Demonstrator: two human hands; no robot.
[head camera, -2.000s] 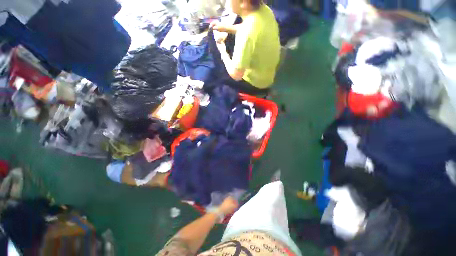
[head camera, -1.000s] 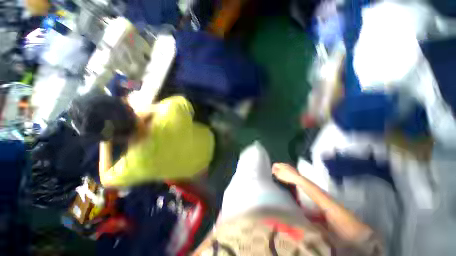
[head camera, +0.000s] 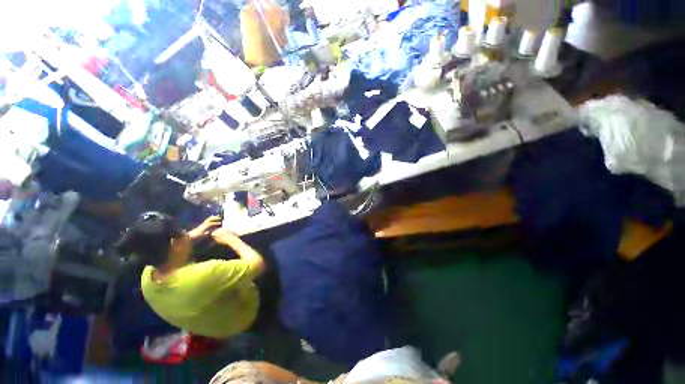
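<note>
A large dark blue cloth heap (head camera: 330, 281) hangs or lies just ahead of my pale trouser leg, beside the seated person. My left hand is not in view; only part of a sleeve and arm shows at the bottom edge. A small, blurred skin-toned shape shows right of my trouser leg at the bottom edge; I cannot tell whether it is my right hand or a foot. Nothing is seen held.
A person in a yellow shirt (head camera: 206, 296) sits at a white sewing machine (head camera: 255, 176) on the left. Another machine (head camera: 481, 101) stands on a table with white thread cones (head camera: 550, 52). Dark cloth (head camera: 563, 199) hangs at the right. Green floor (head camera: 481, 315) lies between.
The view has swung from the red crates and floor heaps towards the sewing tables. The arm seen earlier beside the crates, then at the right, no longer shows clearly.
</note>
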